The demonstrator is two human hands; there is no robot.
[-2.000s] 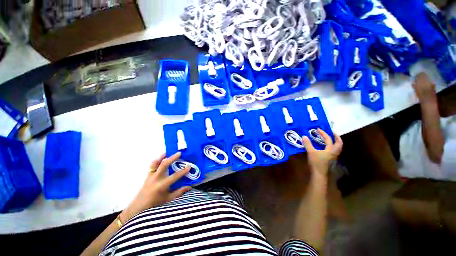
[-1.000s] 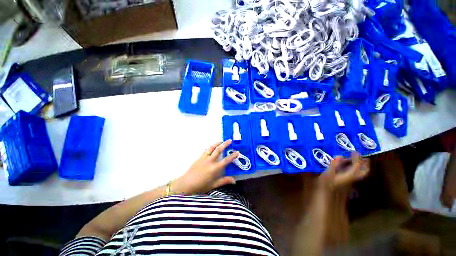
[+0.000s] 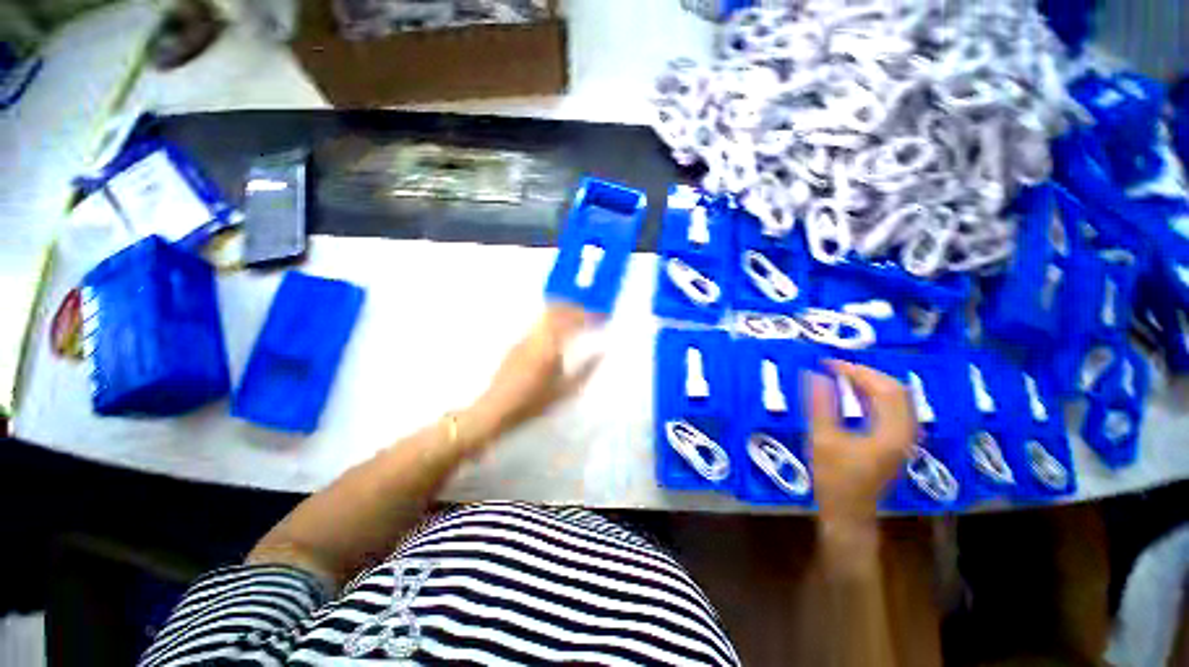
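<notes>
A row of several blue trays [image 3: 674, 424] stands along the table's front edge, each with a white charger piece above a coiled white cable [image 3: 698, 450]. A separate blue tray [image 3: 583, 278] holds a white charger piece [image 3: 589, 266] and no cable. My left hand [image 3: 554, 354], blurred, is at this tray's lower end; whether it grips the tray is unclear. My right hand [image 3: 862, 437], also blurred, is over the middle of the row and hides part of one tray; its fingers are bent and I cannot tell if it holds anything.
A heap of white cables [image 3: 867, 124] lies at the back right, with more blue trays beside it. An open brown carton [image 3: 437, 63] stands at the back. At the left are a tray stack [image 3: 154, 328], a single blue tray [image 3: 300, 352], a smartphone [image 3: 275, 209] and a printed packet [image 3: 159, 198].
The view has swung left. My left hand has left the row's left end and moved to the separate tray. My right hand has moved from the row's front edge onto its middle trays.
</notes>
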